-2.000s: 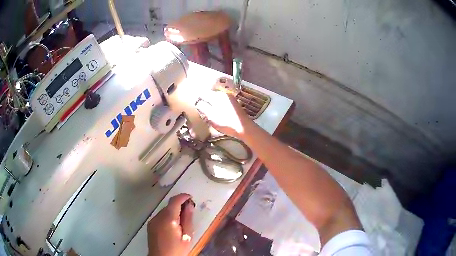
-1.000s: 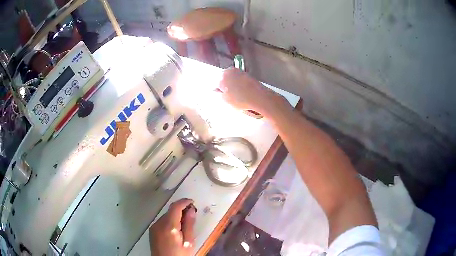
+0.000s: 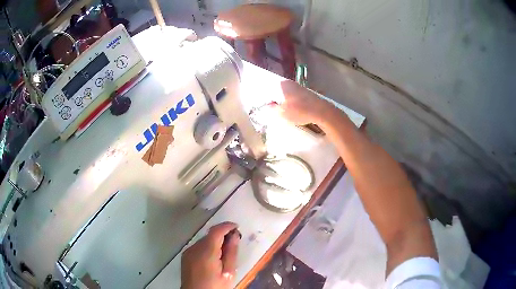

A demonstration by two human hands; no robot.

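My left hand (image 3: 209, 257) is low in the picture, its fingers curled, with a small dark item (image 3: 237, 232) just showing at the fingertips; it may be a bobbin or bobbin case. My right hand (image 3: 302, 104) reaches over the table beyond the right end of the white JUKI machine head (image 3: 130, 169). Strong glare covers its fingertips and a shiny thing (image 3: 261, 115) beside them, so its grip cannot be told. Gold-coloured scissor handles (image 3: 284, 183) lie beside the needle area, between my hands.
The control panel (image 3: 93, 79) stands on the machine head. A green-handled tool (image 3: 301, 74) is behind my right hand. A round wooden stool (image 3: 254, 21) stands by the wall. White cloth (image 3: 351, 231) lies beyond the wood table edge (image 3: 286, 230).
My right hand has moved away from the machine head toward the tray, covering most of it. My left hand keeps its pose. The whole view has shifted somewhat.
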